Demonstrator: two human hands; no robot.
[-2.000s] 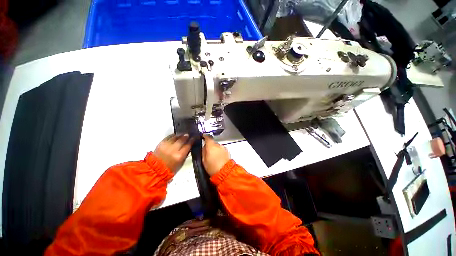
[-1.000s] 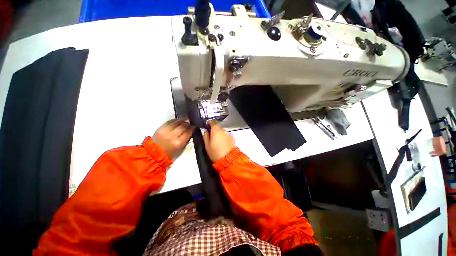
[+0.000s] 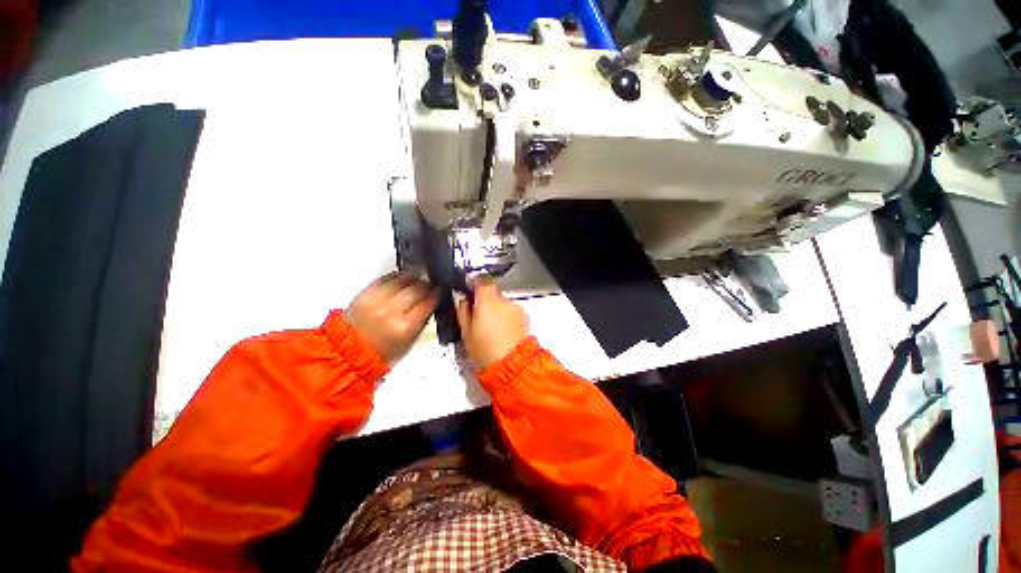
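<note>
A narrow black fabric strip [image 3: 448, 318] runs under the presser foot [image 3: 481, 253] of the cream-white sewing machine [image 3: 672, 146]. Its near end shows just below my fingers, on the white table. My left hand [image 3: 392, 313] lies on the left edge of the strip with its fingertips pressed on it. My right hand [image 3: 493, 322] is at the strip's right edge, its fingertips pinching it close to the presser foot. The needle is too small to make out. A wide stack of black strips [image 3: 95, 246] lies at the left of the table.
A black fabric panel [image 3: 605, 274] lies under the machine arm. Small metal tools [image 3: 733, 293] lie right of it. A blue crate [image 3: 336, 20] stands behind the table. The right-hand table holds dark scissors-like tools [image 3: 905, 356], a dark rectangle [image 3: 931, 445] and a black strip [image 3: 938, 513].
The strip has moved forward under the foot; the long tail that hung over the table edge to my lap is gone, and its end is near my fingers. Both hands remain by the foot.
</note>
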